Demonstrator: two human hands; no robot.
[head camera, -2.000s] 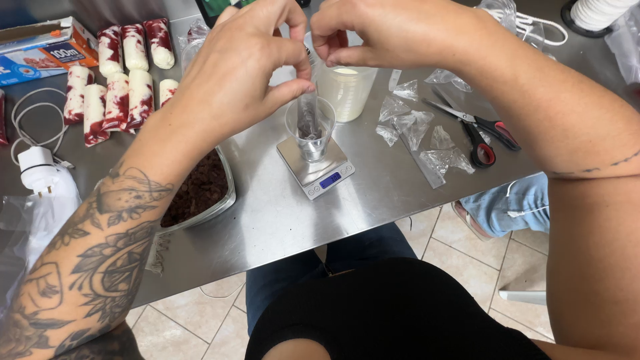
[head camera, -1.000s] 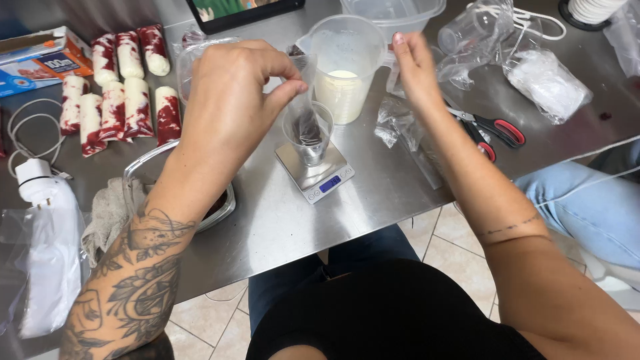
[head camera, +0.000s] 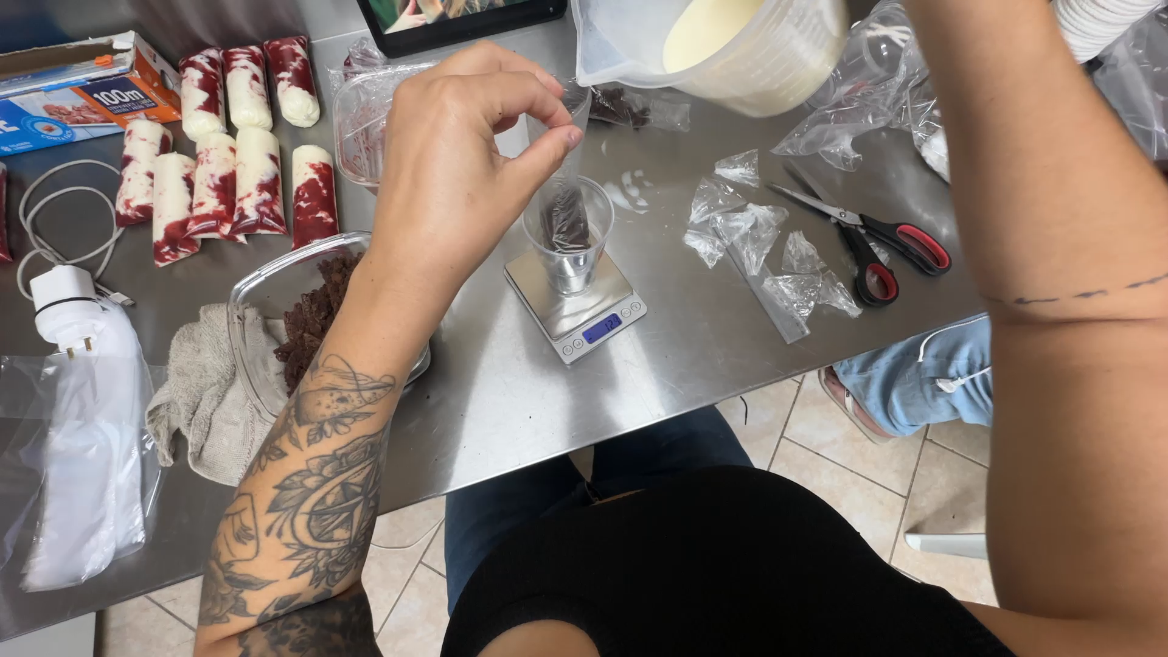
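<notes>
My left hand (head camera: 484, 128) pinches the top of a narrow clear plastic bag (head camera: 568, 164). Dark brown crumbs fill the bag's lower part, which stands inside a clear plastic cup (head camera: 598, 219). Under the cup is a small digital scale (head camera: 584, 319) with a lit display. A translucent measuring jug (head camera: 776, 64) of cream-coloured liquid is raised and tilted, its spout close to the bag's mouth. My right hand is beyond the top edge; only the forearm shows, at the right, so its grip on the jug is hidden.
Filled red-and-white bags (head camera: 214, 178) lie at upper left by a film box (head camera: 100, 91). A glass dish (head camera: 265, 365) of brown crumbs and a cloth (head camera: 205, 392) lie beneath my left forearm. Scissors (head camera: 862, 228) and plastic scraps (head camera: 753, 228) are at right. A person's leg (head camera: 912, 374) is beyond the table edge.
The jug stood on the table behind the scale one second ago; now it is lifted and tilted. My right hand has moved up out of view. My left hand still pinches the bag.
</notes>
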